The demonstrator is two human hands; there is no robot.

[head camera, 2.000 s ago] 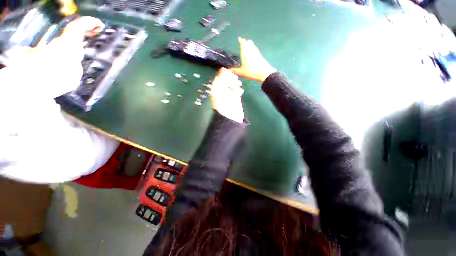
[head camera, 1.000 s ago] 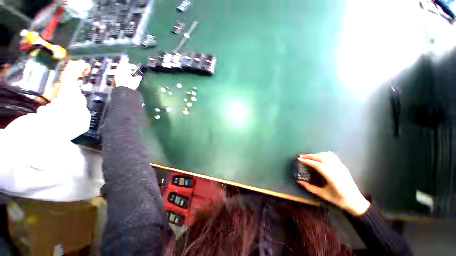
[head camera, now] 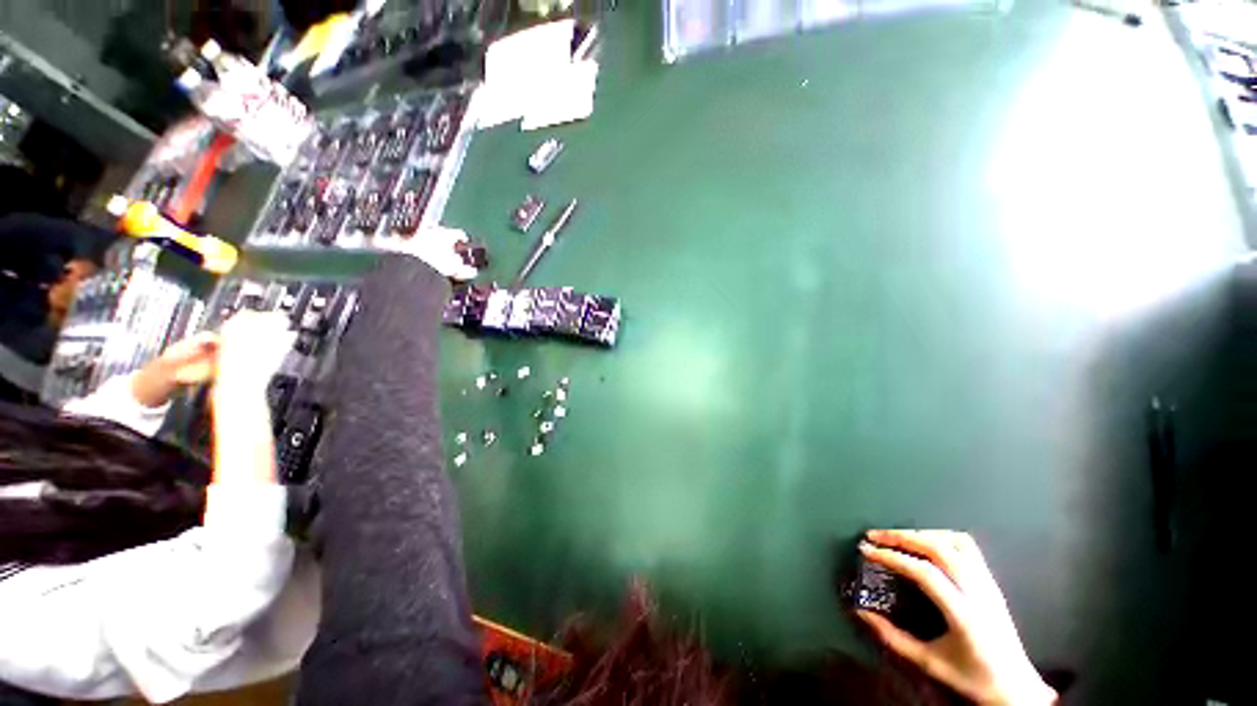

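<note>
My left hand (head camera: 438, 253) is stretched out at the upper left, its fingertips on a small dark block (head camera: 473, 255). A row of black battery-like blocks (head camera: 531, 312) with white print stands just below it. My right hand (head camera: 951, 607) is at the lower right, thumb and fingers around a black block or stack with white print (head camera: 878, 586), low on the green mat. Two more small blocks (head camera: 527, 211) lie above the row beside a thin slim tool (head camera: 549, 241). Tiny white pieces (head camera: 538, 448) are scattered below the row.
Clear trays of black devices (head camera: 365, 173) lie at the left, near a person in white sleeves (head camera: 248, 414). White paper (head camera: 538, 76), a yellow-and-red tool (head camera: 172, 232) and dark tweezers (head camera: 1162, 469) are on the table. A red tray (head camera: 517, 655) shows below.
The view has shifted, showing more of the far side. My left hand has moved from beside the row's left end to the small block above it. My right hand stays around its black block.
</note>
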